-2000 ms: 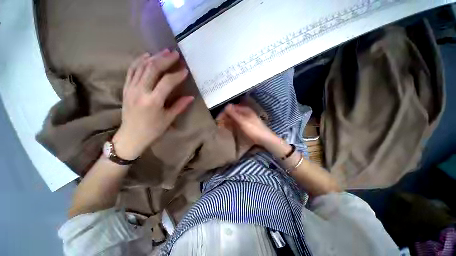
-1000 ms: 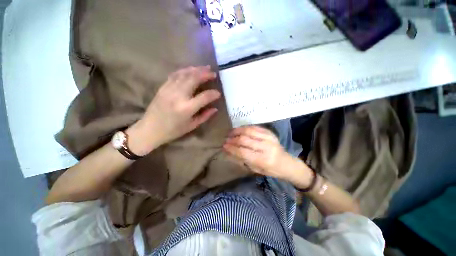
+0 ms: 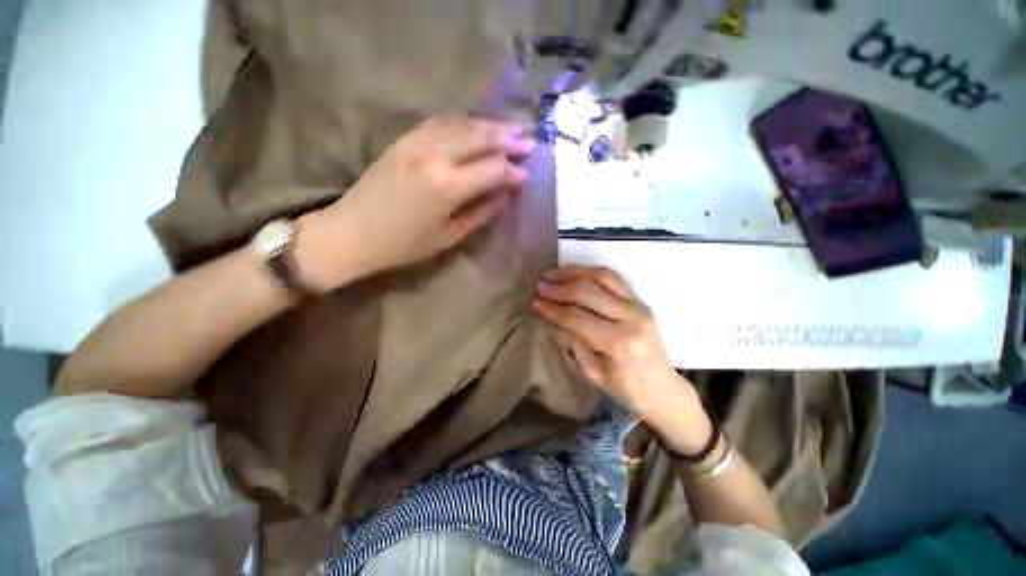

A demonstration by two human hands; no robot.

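Note:
A large brown garment [image 3: 371, 90] covers the left of the table and falls into the lap. Its right edge runs up to the lit presser foot and needle area [image 3: 549, 118] of the white machine [image 3: 788, 45] marked "brother". My left hand [image 3: 433, 186] lies flat on the cloth just left of the foot, fingers slightly apart, gripping nothing. My right hand [image 3: 608, 338] pinches the cloth edge nearer the lap, at the table's front. The needle itself is too small and glary to make out.
A smartphone with a purple screen [image 3: 838, 180] lies on the machine bed at right. A printed ruler scale [image 3: 827, 336] runs near the table's front edge. A second brown bundle [image 3: 788, 439] hangs below the table at right. Teal cloth [image 3: 934, 554] shows at the lower right.
The view has shifted up, bringing the machine head and whole phone into sight. The cloth edge and both hands have moved up towards the foot. My right hand has come onto the cloth edge.

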